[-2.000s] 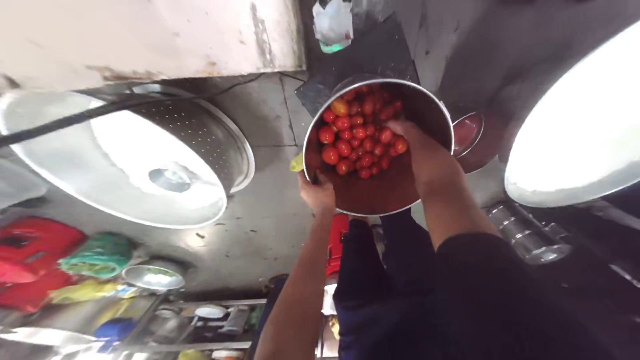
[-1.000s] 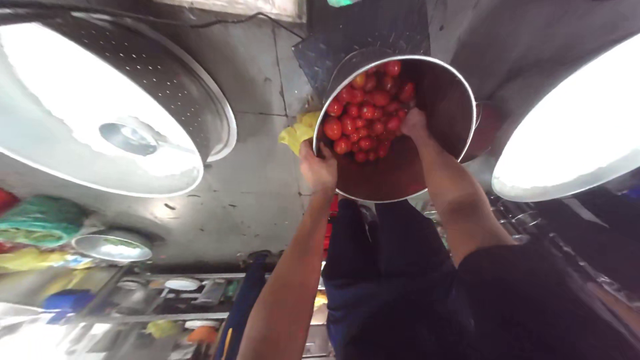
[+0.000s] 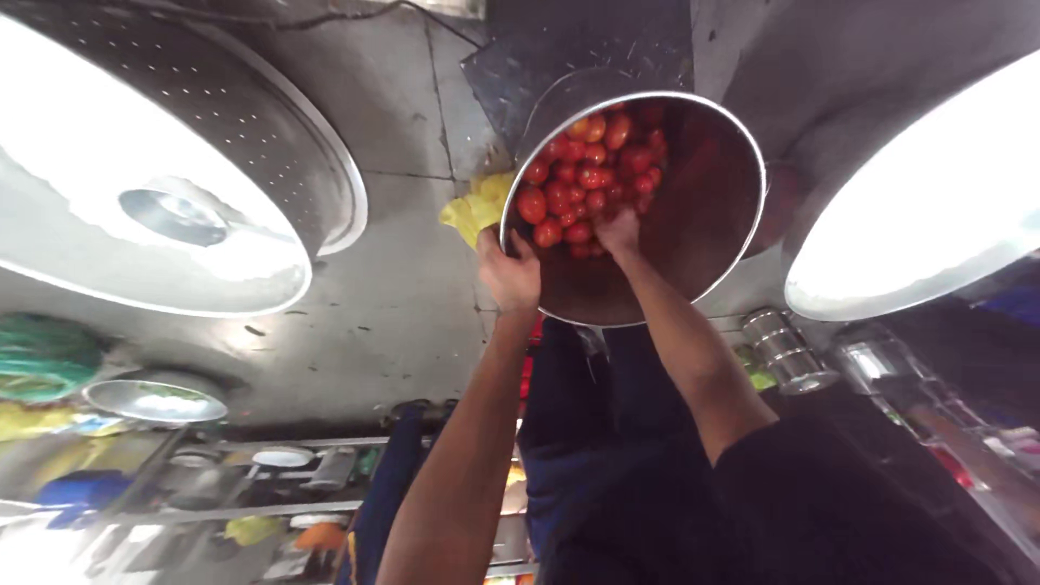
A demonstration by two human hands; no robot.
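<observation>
A large round metal pot is tilted with its mouth facing me, holding many red tomatoes, a few of them orange, gathered towards its upper left side. My left hand grips the pot's left rim, the thumb over the inside edge. Just above that hand a yellow cloth or glove lies against the outside of the rim. My right hand reaches inside the pot among the lower tomatoes; its fingertips are hidden, so I cannot tell whether they close on any.
At left stand a large metal basin and a perforated metal vessel. Another wide, bright metal vessel is at right, above a stacked metal container. A bowl sits lower left. A person's dark trouser leg shows near a rack.
The view has shifted. My right hand has moved down and left within the pot, from beside the tomatoes' right edge to among the lower ones. My left hand stays on the rim.
</observation>
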